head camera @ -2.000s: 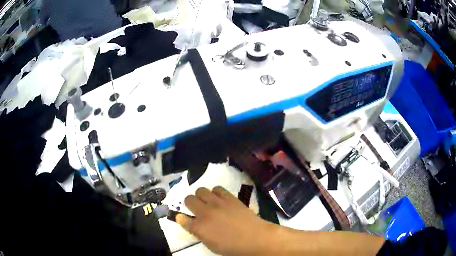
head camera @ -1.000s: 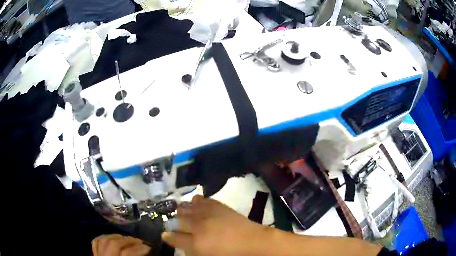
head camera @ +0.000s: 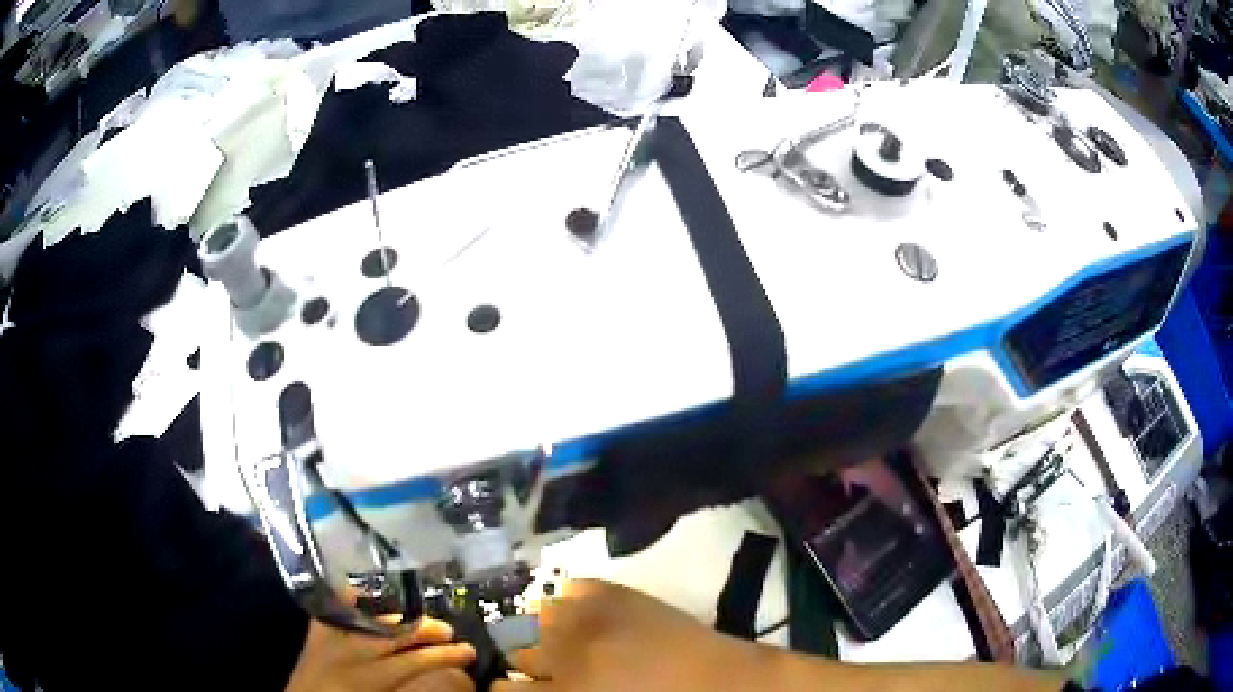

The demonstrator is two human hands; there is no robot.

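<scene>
The white sewing machine head (head camera: 541,325) lies across the middle, with a black band (head camera: 723,257) wrapped over it. Black fabric (head camera: 108,541) is heaped at the left and runs to the needle area (head camera: 473,588). My left hand (head camera: 385,658) is at the bottom edge, left of the needle, with its fingers on dark cloth. My right hand (head camera: 561,635) is just right of the needle, close to my left. Its fingertips are blurred and partly hidden, so what it holds cannot be told.
A phone-like dark rectangle (head camera: 879,548) lies under the arm, beside a brown tape (head camera: 980,608). A small black strip (head camera: 746,581) lies on the machine bed. White fabric pieces (head camera: 176,135) are behind at the left. A blue bin (head camera: 1133,635) is at lower right.
My left hand has come into view and moved in beside the needle. My right hand has moved to the needle area. The view has shifted, so the machine sits further right and lower.
</scene>
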